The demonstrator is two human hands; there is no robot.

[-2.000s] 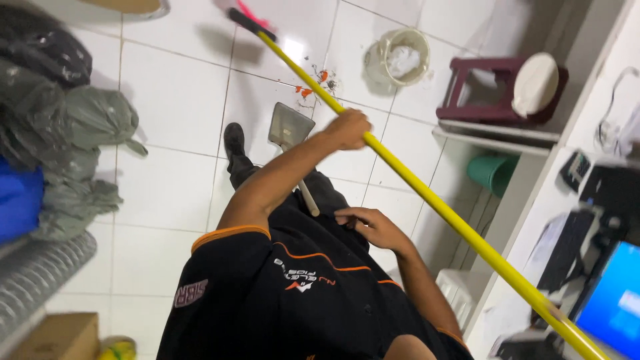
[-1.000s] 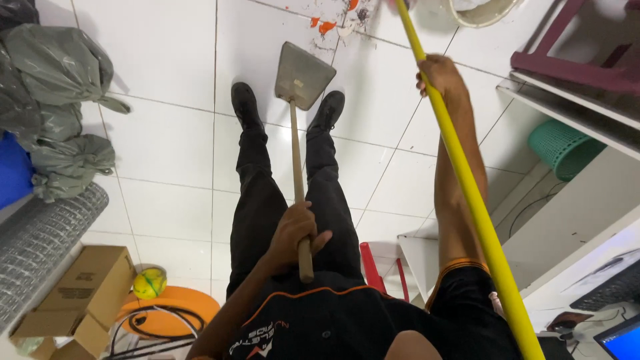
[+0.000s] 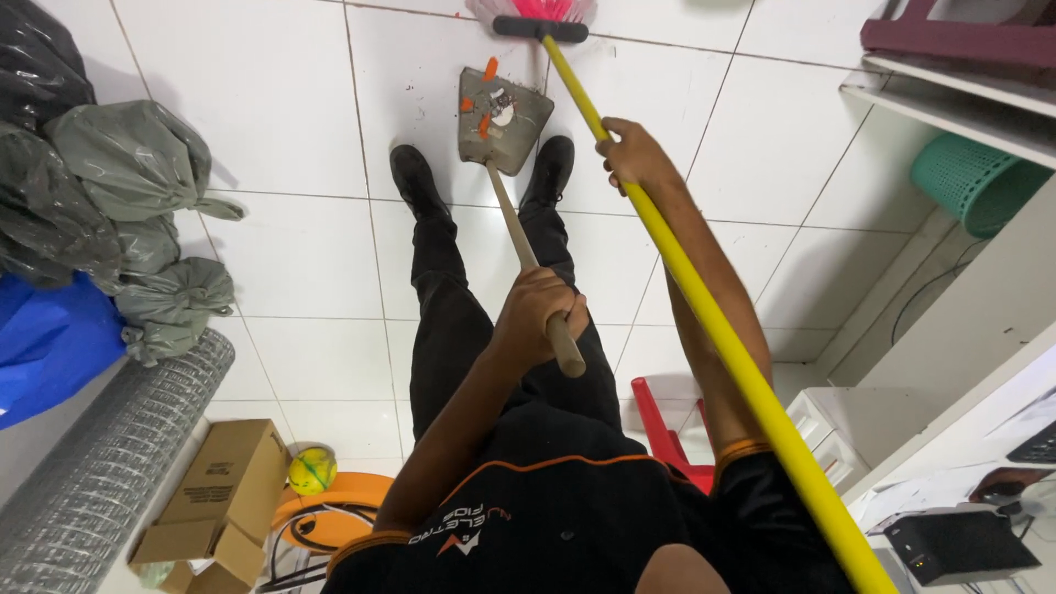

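Note:
My left hand (image 3: 540, 318) grips the wooden handle (image 3: 511, 219) of a dustpan (image 3: 524, 132), which lies on the tiled floor between my black shoes. Orange scraps (image 3: 484, 125), a whitish piece and dark debris lie in the pan, and one orange scrap crosses its far edge. Higher up on the right, my right hand (image 3: 631, 155) is closed around the yellow pole (image 3: 709, 318) of a broom. The broom's dark head (image 3: 540, 30), with pink and clear bristles (image 3: 549, 10), rests on the floor beyond the pan. Small specks dot the tiles beside it.
Tied grey bags (image 3: 132, 157), a blue bag (image 3: 54, 338) and a wire mesh roll (image 3: 124, 470) line the left. A cardboard box (image 3: 219, 487) and yellow ball (image 3: 312, 471) sit lower left. At right are a green basket (image 3: 973, 181), maroon stool (image 3: 949, 41), red plastic furniture (image 3: 660, 429) and a desk.
The orange scraps, on the floor beyond the pan one second ago, are now mostly in the pan. The broom head has come back into view. My left hand took hold of the dustpan handle after the earliest frame.

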